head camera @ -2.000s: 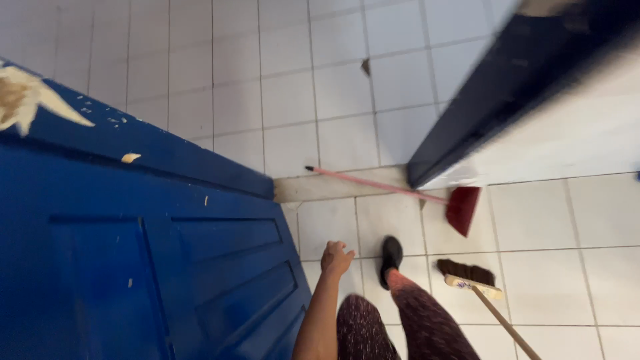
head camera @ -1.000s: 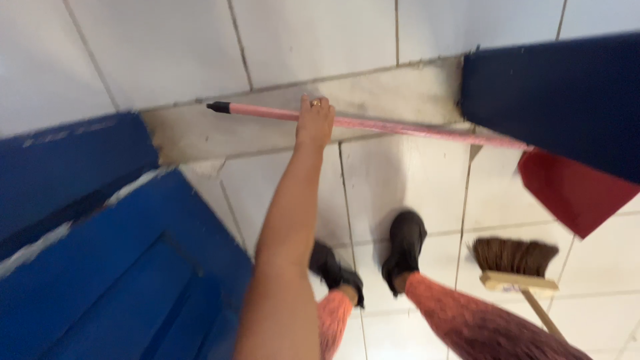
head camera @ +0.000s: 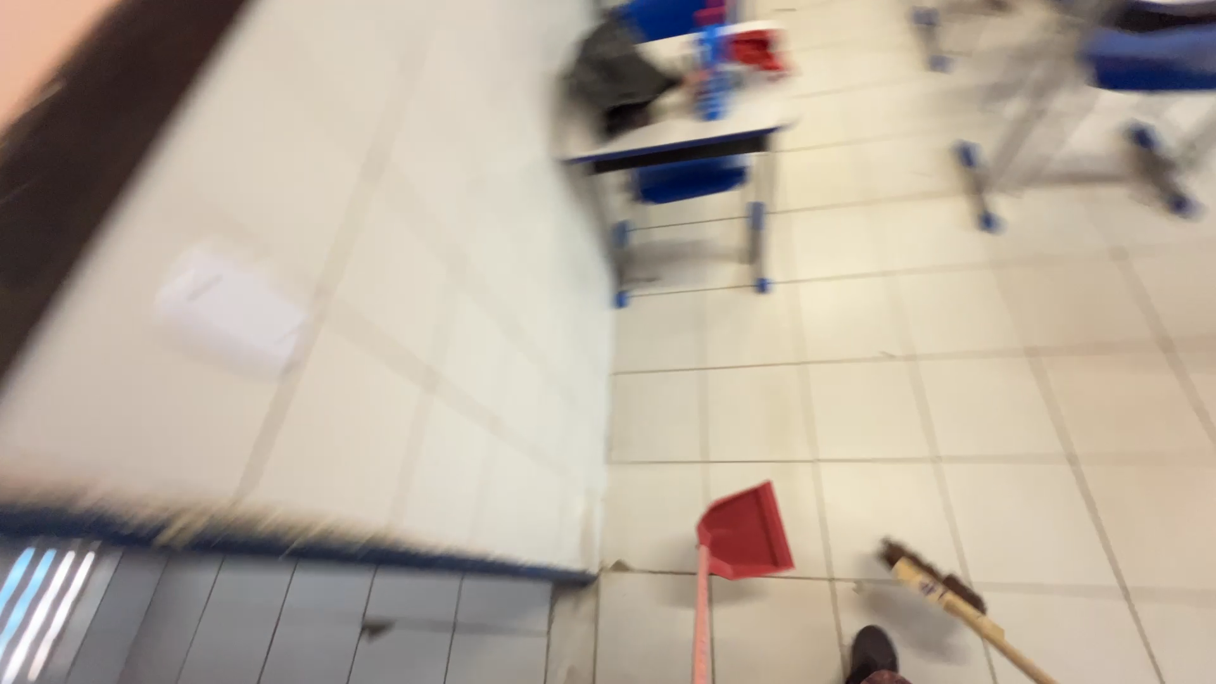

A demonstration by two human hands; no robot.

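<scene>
A red dustpan [head camera: 746, 534] with a long pink handle [head camera: 701, 617] is at the lower middle of the head view; the handle runs down out of the frame. To its right a broom [head camera: 936, 579] with dark bristles and a pale wooden block has its stick slanting off the bottom edge. One black shoe [head camera: 872, 652] shows between them. Neither my left hand nor my right hand is in the frame, so what they hold is hidden.
A white tiled wall [head camera: 456, 313] ends at a blue door frame [head camera: 380, 560]. A desk [head camera: 684, 142] with a dark cloth, a blue bottle and a red item stands by the wall. Blue chairs and desk legs [head camera: 988, 220] are at the upper right, on the tiled floor [head camera: 874, 408].
The view has swung round to the room. One second ago a hand was at the pink handle lying across the threshold; now the handle points down out of frame and no hand shows.
</scene>
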